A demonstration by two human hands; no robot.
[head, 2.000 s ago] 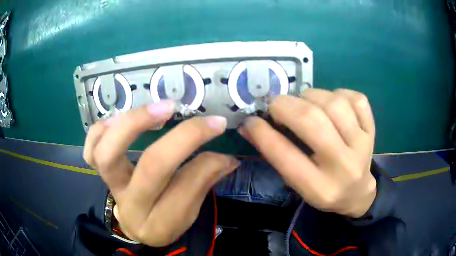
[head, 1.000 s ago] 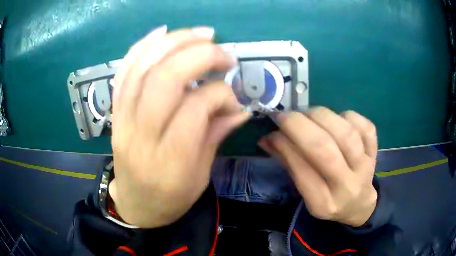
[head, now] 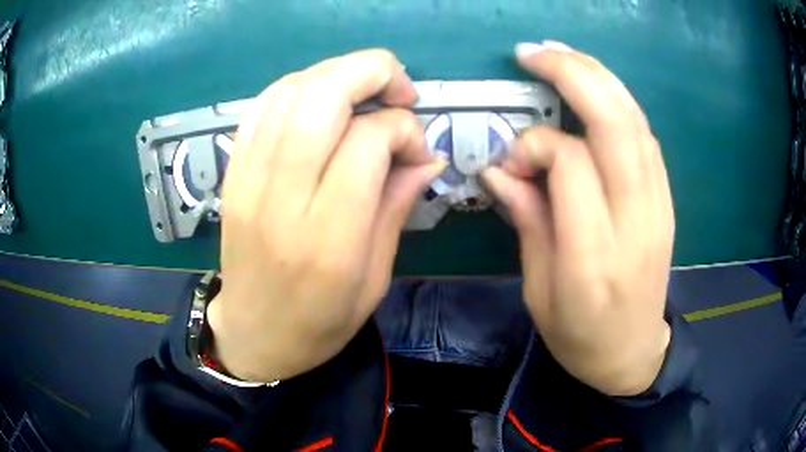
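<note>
The silver-grey three-hole housing plate lies on the green mat, its left end slightly nearer me. Its right round opening shows with a grey centre tongue and small shiny fittings at its lower rim. The left opening is partly covered and the middle one is hidden by my left hand. My left hand is over the plate's middle, thumb and index fingertips together at the right opening's left side. My right hand has thumb and index fingertips together at that opening's right side. Whether either pinches something is unclear.
The green mat extends around the plate. Shiny silver pieces stand at the far left edge and a dark-and-silver row at the far right edge. Grey floor with yellow lines shows below the bench edge.
My left hand has moved from the plate's lower edge to over its middle. My right hand has risen to the right opening, its outer fingers now extended. The plate has shifted slightly.
</note>
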